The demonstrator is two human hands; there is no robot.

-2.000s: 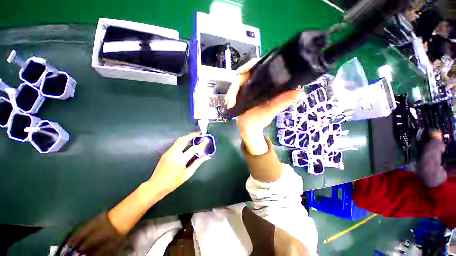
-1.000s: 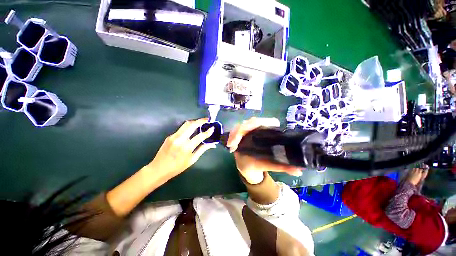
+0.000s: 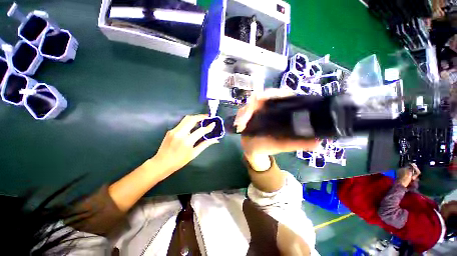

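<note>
My left hand (image 3: 183, 142) holds one octagonal housing (image 3: 214, 128) on the green mat, fingers at its rim and inside it. The housing has a pale rim, a dark centre and a ribbon cable (image 3: 213, 107) sticking out toward the feeder. My right hand (image 3: 260, 140) grips the black electric screwdriver (image 3: 300, 117), blurred and lying nearly level, its front end just right of the housing. Whether the bit touches the housing cannot be told. The screw feeder (image 3: 235, 62), white and blue, stands just beyond both hands.
Several housings (image 3: 45, 101) stand at the left. More housings (image 3: 299, 62) lie grouped at the right, partly behind the screwdriver. An open white box (image 3: 145, 40) holds a dark glossy item. A clear bag (image 3: 368, 72) lies at the right. A person in red (image 3: 381, 205) is beyond the bench edge.
The screwdriver swung down from the feeder to beside the housing, then its rear end rose slightly. My left hand kept the housing. The view shifted, and the person in red moved.
</note>
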